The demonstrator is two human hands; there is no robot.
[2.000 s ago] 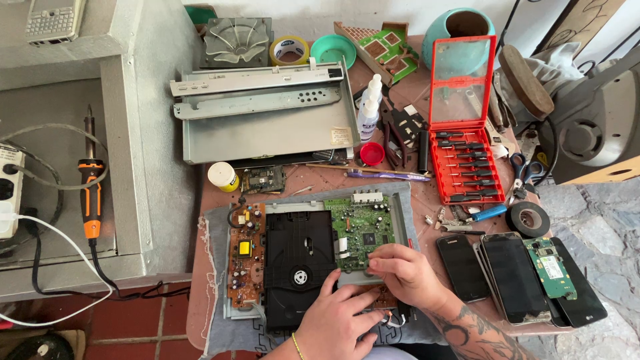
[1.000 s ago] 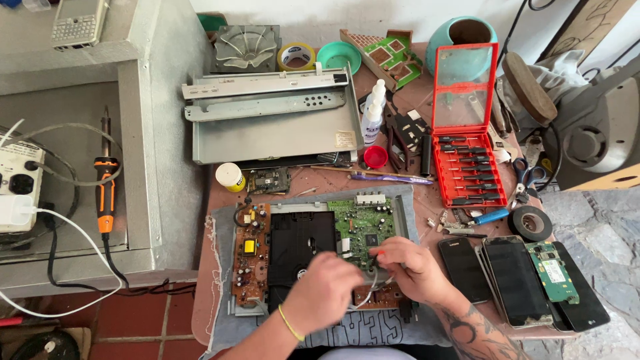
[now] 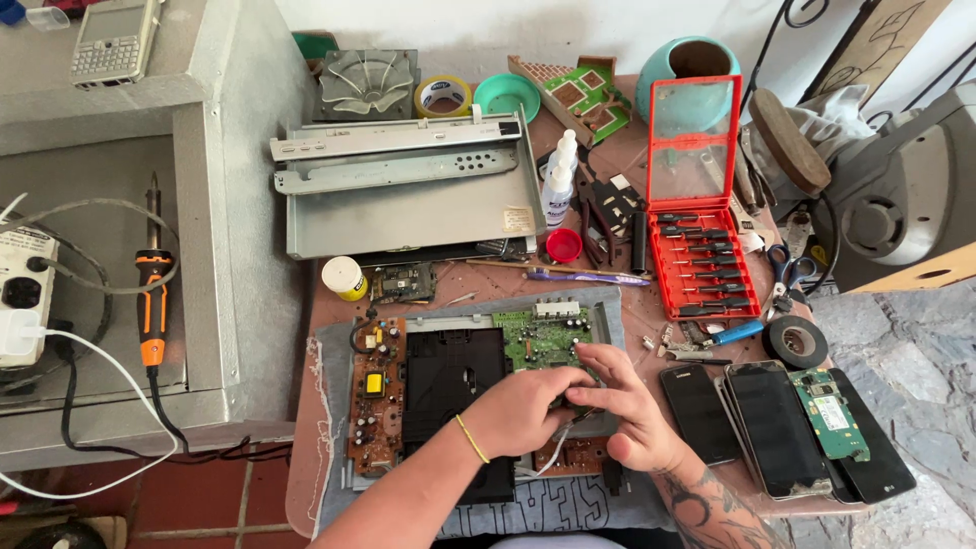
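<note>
An opened disc player chassis lies on a grey-blue cloth (image 3: 335, 396). It holds a brown power circuit board (image 3: 377, 419) at left, a black disc drive (image 3: 450, 381) in the middle and a green circuit board (image 3: 534, 335) at right. My left hand (image 3: 526, 408), with a yellow bracelet at the wrist, reaches over the drive to the green board's lower part. My right hand (image 3: 629, 408) meets it there, fingers bent and close together. What the fingertips touch is hidden. Just below them runs a white cable (image 3: 560, 442), beside a small brown board (image 3: 579, 456).
Behind the chassis are a metal cover (image 3: 412, 206), a glue jar (image 3: 345, 278), a toothbrush (image 3: 587, 277) and spray bottles (image 3: 560, 183). At right stand a red screwdriver case (image 3: 705, 267), black tape (image 3: 794, 341) and several phones (image 3: 778, 427). A soldering iron (image 3: 154, 305) is at left.
My left hand has moved right from the drive's lower part, over to the green board beside my right hand. The white cable's free part, held up near my hands a second ago, now hangs lower.
</note>
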